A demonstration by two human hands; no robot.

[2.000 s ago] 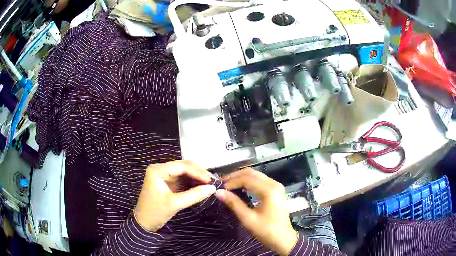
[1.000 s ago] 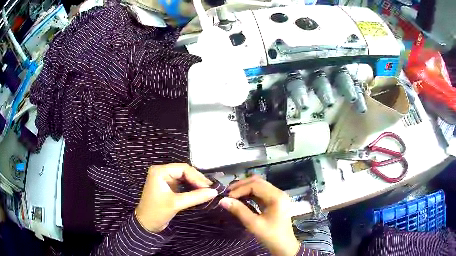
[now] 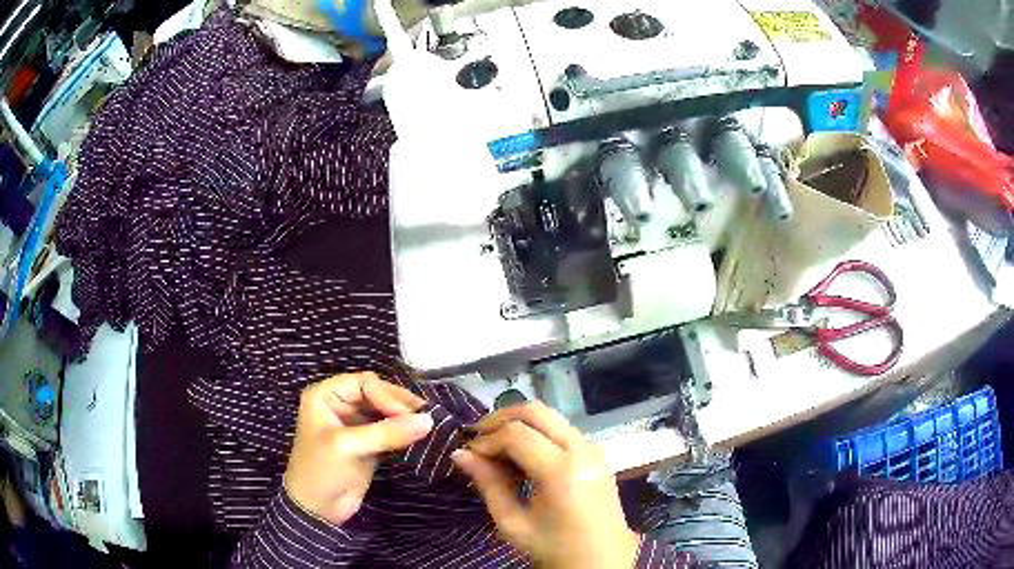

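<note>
My left hand [image 3: 347, 445] pinches a dark purple, white-striped cloth [image 3: 436, 436] between thumb and fingers. My right hand [image 3: 542, 472] pinches the same cloth a little to the right, at its edge. A short span of striped cloth shows between the two hands. The cloth hangs down below them and joins the striped cloth at the left. Both hands are in front of the overlock machine [image 3: 478, 261], near its lower left corner and apart from its dark needle area [image 3: 553, 250].
A striped garment pile [image 3: 178, 189] lies left of the machine. Red-handled scissors [image 3: 854, 319] lie on the table right of a beige pouch [image 3: 795, 239]. A blue basket [image 3: 923, 439] is at lower right, with striped cloth beside it. A red bag [image 3: 945, 133] is at upper right.
My hands have moved slightly apart and left, and more striped cloth shows between them. The whole view has shifted back and forth with the head. The machine and scissors keep their places on the table.
</note>
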